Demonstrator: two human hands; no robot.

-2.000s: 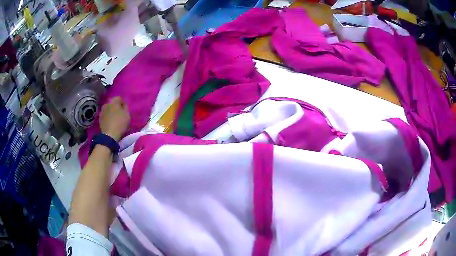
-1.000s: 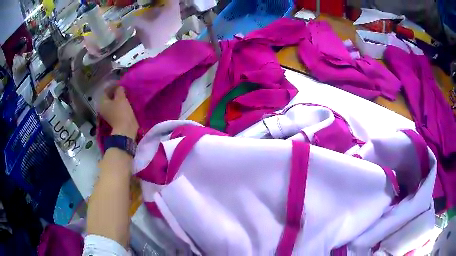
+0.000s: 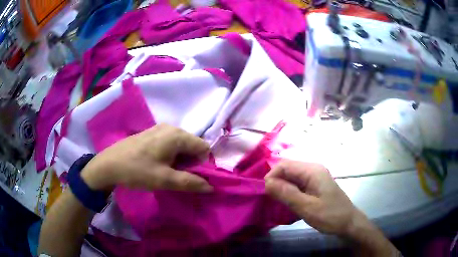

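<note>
My left hand, with a dark wristband, holds a magenta piece between thumb and fingers in front of me. My right hand pinches the right end of the same piece's upper edge. The edge runs between the two hands, and the rest hangs down towards the table's front edge. Behind it lies the garment body, pale lilac-white with magenta strips. A ragged magenta edge stands up just behind my hands.
The white sewing machine head with a blue stripe is at the right, its presser foot in glare. Scissors with yellow and green loops lie at the far right. Magenta pieces lie at the back. A second machine is at far left.
The view has swung right, bringing the machine head and scissors in. My left hand has left the far magenta pieces and now holds a piece in front. My right hand has come into view.
</note>
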